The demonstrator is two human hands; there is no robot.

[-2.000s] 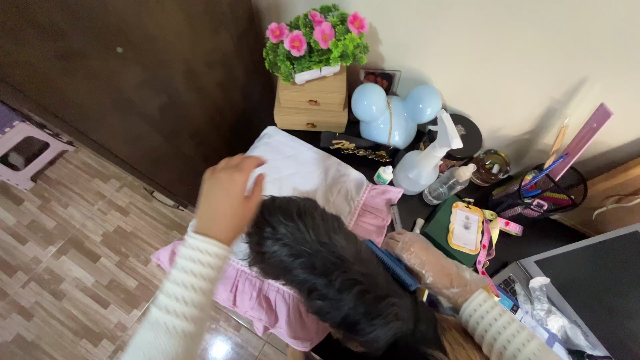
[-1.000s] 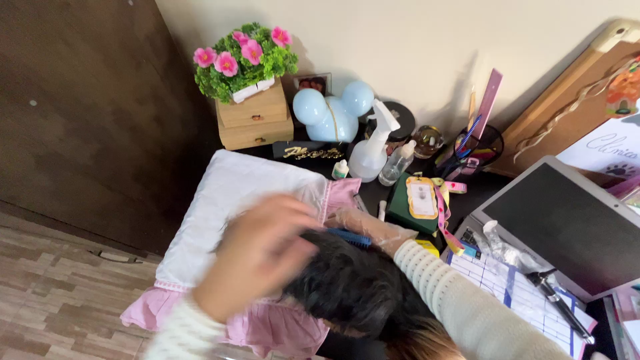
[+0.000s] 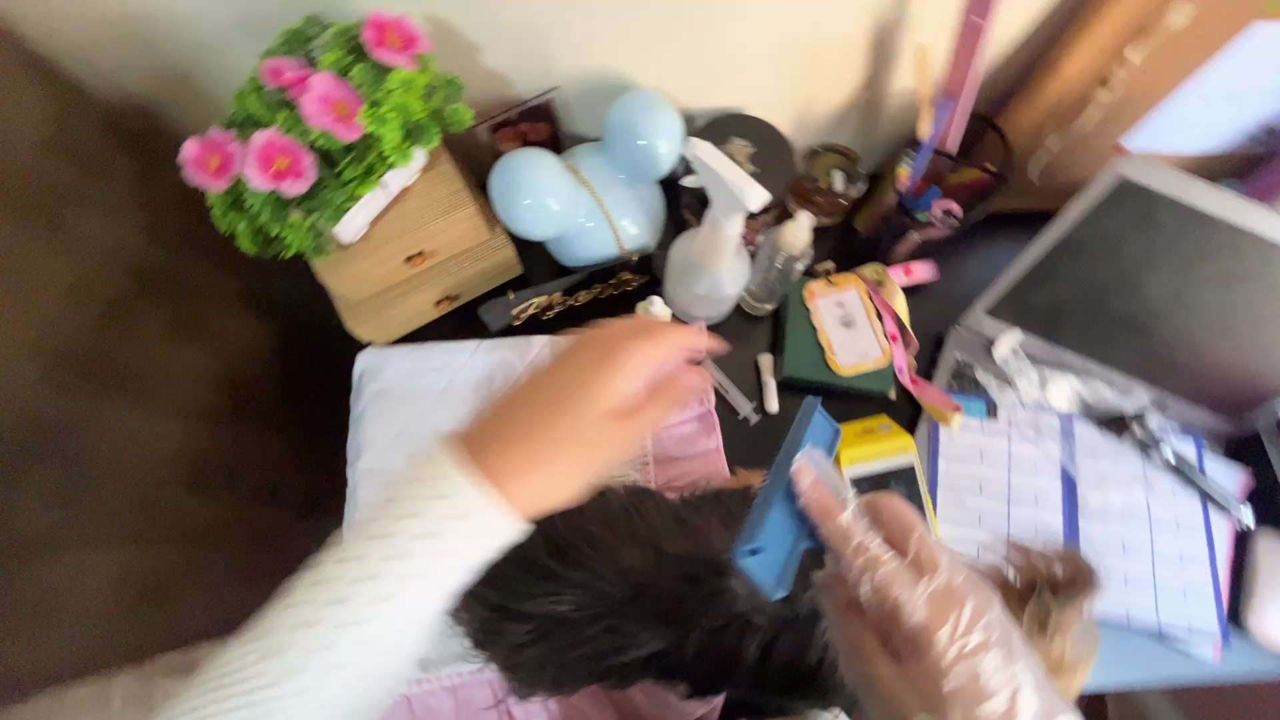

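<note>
Beneath my hands, a dark, long-haired furry animal [image 3: 640, 590] lies on a white and pink cloth [image 3: 430, 390]; its face cannot be made out. My right hand [image 3: 890, 570], in a clear plastic glove, grips a blue plastic comb or brush [image 3: 785, 500] tilted above the dark fur. My left hand [image 3: 600, 410], bare and blurred by motion, reaches over the cloth near a syringe [image 3: 733, 390]; nothing is seen in it, though its fingertips are unclear. A small white capped tube [image 3: 767, 383] lies beside the syringe.
Behind stand a wooden drawer box [image 3: 420, 260] with flowers, a light blue balloon-shaped ornament [image 3: 600, 195], a white spray bottle [image 3: 708, 250] and a clear pump bottle [image 3: 778, 262]. To the right are a green box [image 3: 815, 360], a yellow box [image 3: 885, 450], a laptop [image 3: 1130, 290] and a chart sheet [image 3: 1010, 480].
My left hand has moved off the fur toward the syringe. The blue comb or brush, lower against the fur before, now shows more fully in my gloved right hand. The view has shifted closer.
</note>
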